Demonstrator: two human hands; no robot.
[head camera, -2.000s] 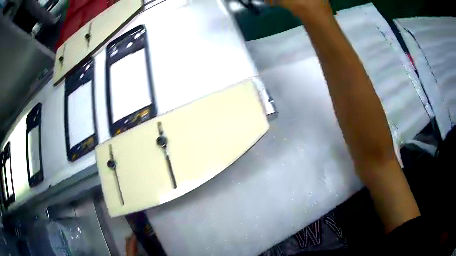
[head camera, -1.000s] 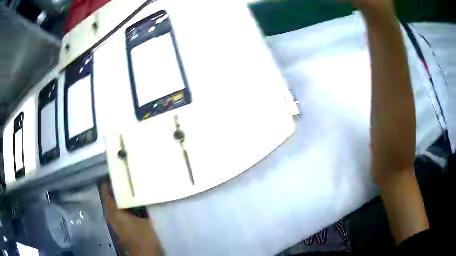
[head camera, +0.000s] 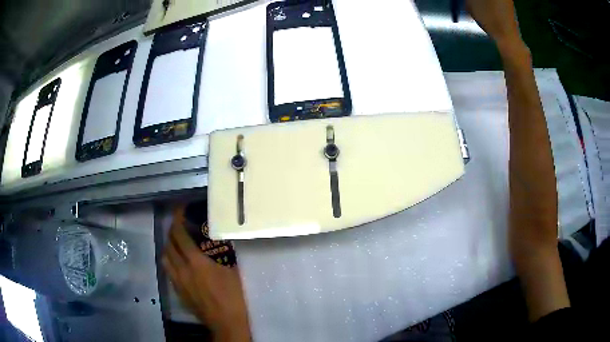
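My left hand (head camera: 204, 284) is at the lower left, its fingers around the edge of a dark piece with gold marks (head camera: 219, 252), which looks like a phone middle frame. The near guide plate (head camera: 287, 180) hides part of the piece. My right hand (head camera: 493, 19) is at the top right edge over the green conveyor (head camera: 461, 50), small and partly cut off. A thin dark piece (head camera: 457, 9) shows beside its fingers; whether it is held is unclear. Black phone middle frames (head camera: 309, 112) lie spaced in a row on the white infeed belt (head camera: 388, 73).
The foam sheet (head camera: 374, 280) covers the near ledge. The far guide plate (head camera: 194, 12) is at the top. A clear-wrapped roll (head camera: 80, 259) stands on the grey deck at lower left, near a lit display (head camera: 20, 300). A metal piece (head camera: 463, 143) is at the belt's corner.
The view has turned, so belt and plates appear further right. My left hand shows more fully, with the gold-marked piece now visible beside it. My right arm remains stretched over the foam toward the green conveyor.
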